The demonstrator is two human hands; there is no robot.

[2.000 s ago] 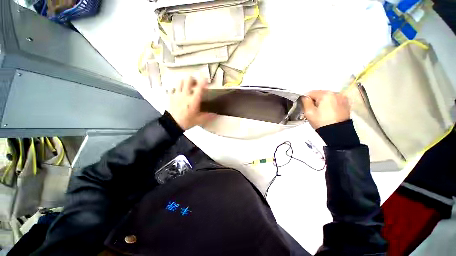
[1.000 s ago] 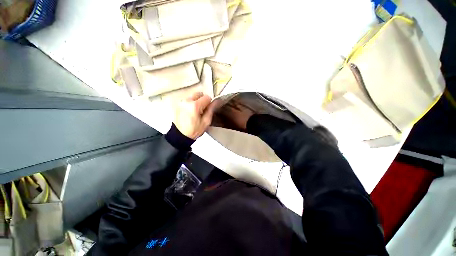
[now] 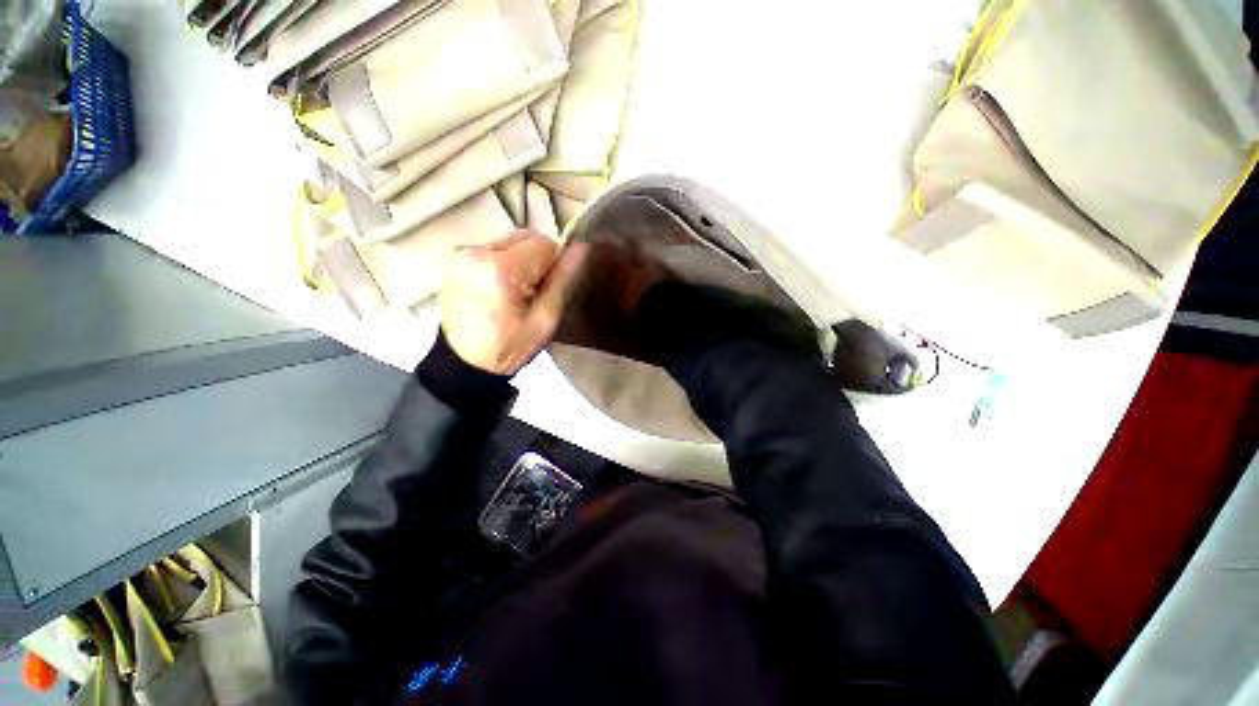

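A beige bag body (image 3: 628, 390) with a dark grey-brown lining lies at the near table edge, its mouth open towards me. My left hand (image 3: 504, 297) grips the left edge of the mouth, thumb at the rim. My right hand (image 3: 615, 276) is inside the bag, dim and blurred against the lining; its fingers are hard to make out. The right sleeve crosses the mouth. A small dark round fitting shows on the lining near the far rim. At the bag's right end, a dark fold bulges out.
Stacked beige bag pieces (image 3: 456, 83) lie beyond my left hand. A fuller beige bag (image 3: 1105, 138) lies at the right. A blue basket (image 3: 97, 124) and grey cabinet (image 3: 180, 400) stand left. Black cord (image 3: 962, 361) lies right of the bag. A shiny dark rectangle (image 3: 532, 503) is at my lap.
Since two seconds ago, my right hand has let go of the bag's right end and reached inside. Within the last second it stays inside; the view has shifted.
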